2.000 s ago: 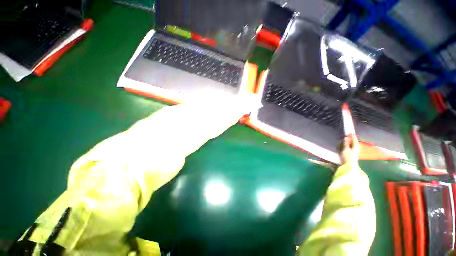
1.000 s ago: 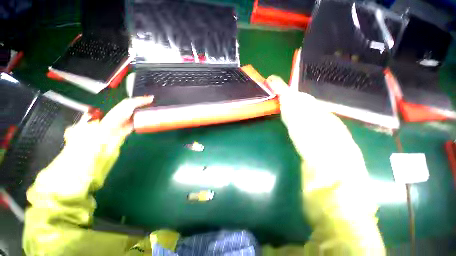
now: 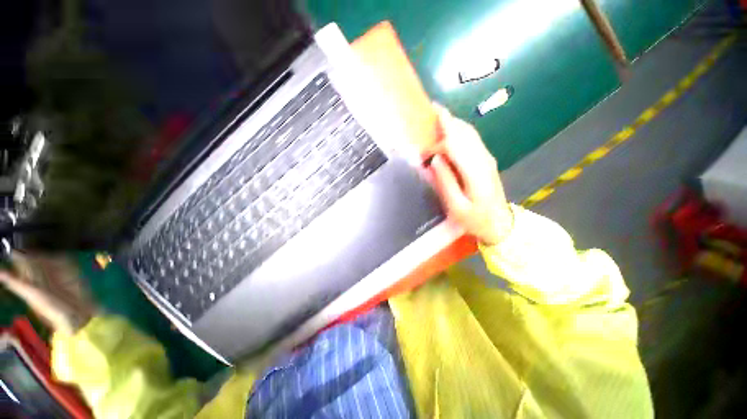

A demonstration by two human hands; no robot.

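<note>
An open grey laptop (image 3: 328, 233) with black keys fills the middle, close and tilted, its screen side away to the upper left. It rests on a white liner and a red-orange tray (image 3: 397, 78). My right hand (image 3: 471, 184) is shut on the right edge of the laptop and tray. My left hand (image 3: 45, 286) is at the far left, apart from the laptop, blurred and partly cut off by the picture's edge. A small yellow piece (image 3: 102, 260) shows by the laptop's left corner. Two small sticks lie on the green bench, one pale (image 3: 494, 101) and one dark-outlined (image 3: 479, 72).
A red-edged tray with a dark panel (image 3: 49, 372) is at the lower left. A brown cord or strip (image 3: 604, 33) lies on the bench at the top. Yellow floor marking (image 3: 631, 131) runs past the bench's edge. Blurred red objects (image 3: 704, 233) stand at the right.
The laptop and its tray have come from the bench close to my body and turned. My left hand has let go of them and moved left. The view has swung round.
</note>
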